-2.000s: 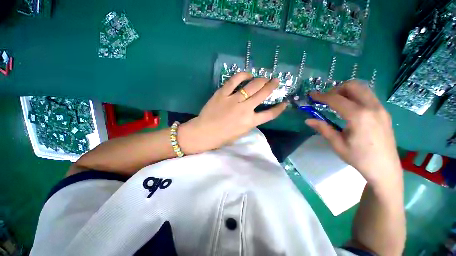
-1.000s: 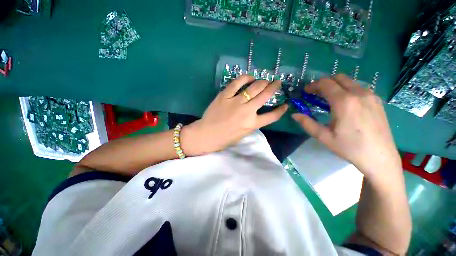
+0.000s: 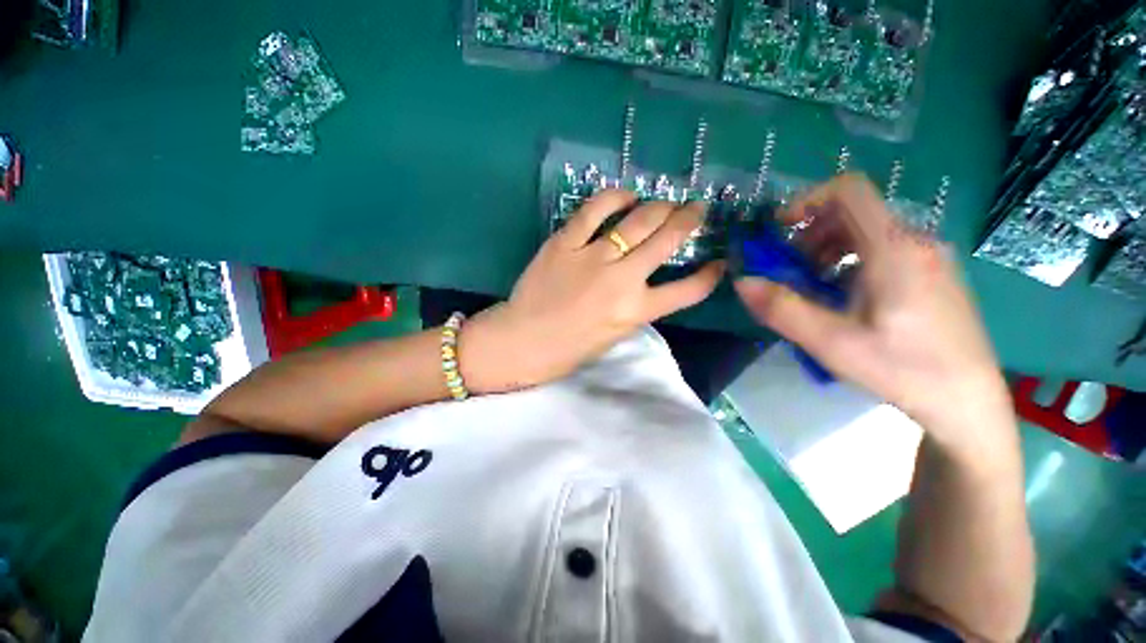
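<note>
A clear holder (image 3: 553, 163) with small green circuit boards (image 3: 577, 183) lies across the bench in front of me. Several thin beaded strips (image 3: 627, 141) stand up along its back side. My left hand (image 3: 610, 270) rests on the holder's front side with spread fingers; whether its fingertips grip a board cannot be told. My right hand (image 3: 867, 283) holds blue-handled cutters (image 3: 785, 266), both blurred. The cutters' jaws are at the boards just right of my left fingertips, too blurred to tell if they touch a strip.
Filled holders (image 3: 603, 28) lie at the back. A heap of boards (image 3: 1068, 189) is at the right edge, a few boards (image 3: 289, 98) at the left. A white bin of boards (image 3: 151, 320) and red stools (image 3: 321, 314) are below the bench edge. A white box (image 3: 836, 440) is beside me.
My right hand and the cutters have shifted and are now blurred, with the blue handles at a different angle. My left hand has stayed almost in place on the holder.
</note>
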